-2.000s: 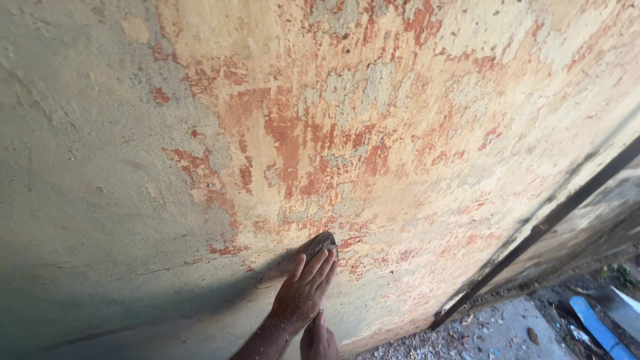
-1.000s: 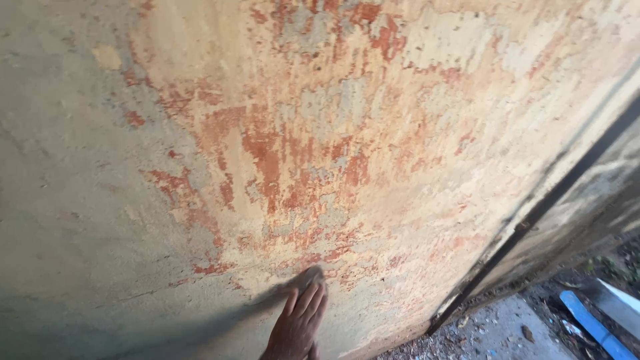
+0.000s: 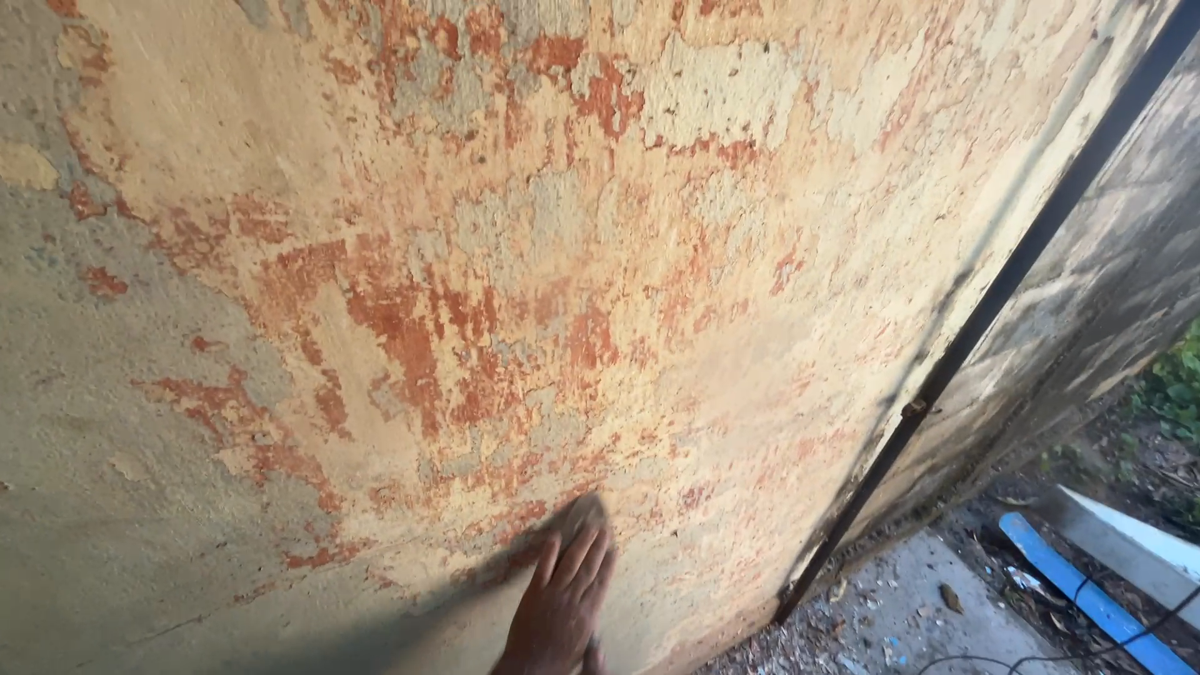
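My left hand lies at the bottom centre, back to the camera, its fingers stretched up along a dark flat tool with a rounded tip. The fingers press this tool against a plastered wall with flaking cream paint and patches of red and grey. Of my right hand, only a small part shows below and beside the left, at the bottom edge; its grip is hidden. A long shadow of the hands and tool falls on the wall to the lower left.
A dark pipe runs diagonally down the wall's right side. Beyond it stands a weathered wall. At the lower right are a concrete slab with debris, a blue length of plastic, a pale board, a thin dark cable and green plants.
The view has moved nearer to the wall. My left hand stays on the tool against the wall; my right hand, plainer two seconds ago, is now mostly out of sight.
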